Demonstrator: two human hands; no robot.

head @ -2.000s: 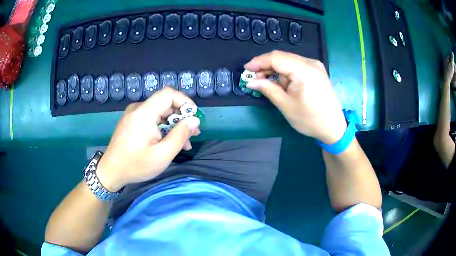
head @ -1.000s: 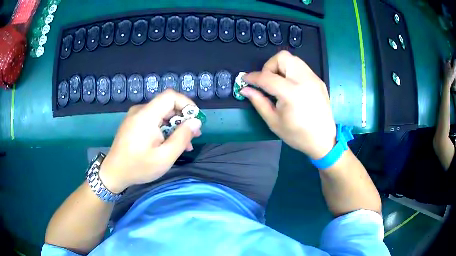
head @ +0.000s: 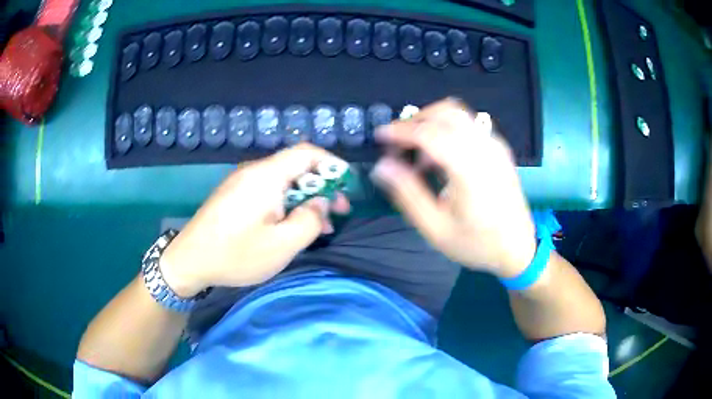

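Note:
My left hand, with a metal watch, holds several green circuit boards with white round faces, fanned between thumb and fingers. It is in front of the black assembly tray. My right hand, with a blue wrist strap, is blurred over the tray's near right part. Its thumb and forefinger are apart with nothing seen between them. Glossy black lower housings lie in two rows in the tray. White faces of circuit boards show behind the right hand in the near row.
A red bubble-wrap packet and a strip of green-white boards lie at the far left. A narrow side tray with several pieces is right of a yellow line. Part of another black tray shows at the top.
My right hand has let go of the circuit board it held at the near row and pulled back towards my left hand. My left hand still holds its boards. The view has shifted slightly.

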